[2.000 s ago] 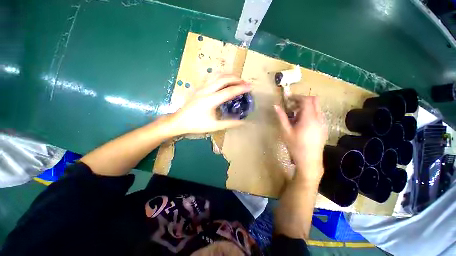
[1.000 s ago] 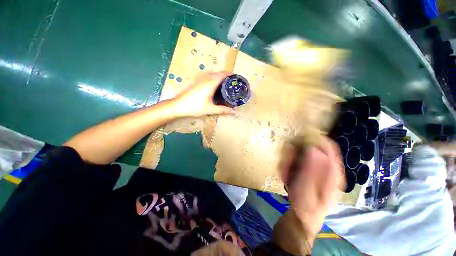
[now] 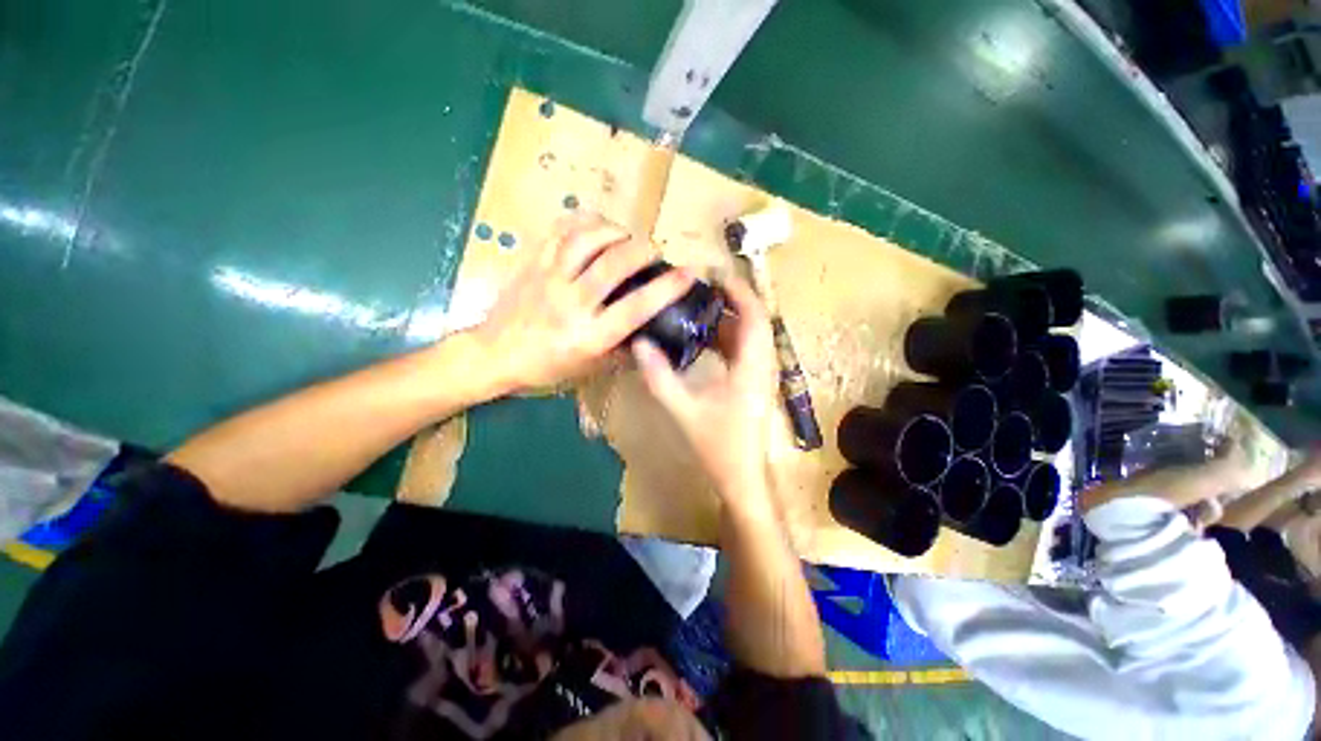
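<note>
A black lamp body (image 3: 677,330) is held between both hands over the cardboard sheet (image 3: 695,478), its shiny dark end facing up and right. My left hand (image 3: 562,307) wraps its left and upper side. My right hand (image 3: 729,384) grips its right and lower side, fingers around the rim. The fingers hide much of the body. The mallet (image 3: 779,326) lies on the cardboard just right of my hands, whitish head (image 3: 765,230) away from me, dark grip toward me.
Several empty black housing sleeves (image 3: 924,449) lie clustered on the cardboard's right part. A pale metal bar (image 3: 706,58) crosses above the far edge. A neighbouring worker's white sleeve (image 3: 1159,579) and hands are at far right, beside dark parts. More black cylinders (image 3: 1200,313) stand on the green surface.
The mallet, blurred in swing from my right hand a second ago, now lies on the cardboard. My right hand has moved left onto the lamp body, which is tilted now.
</note>
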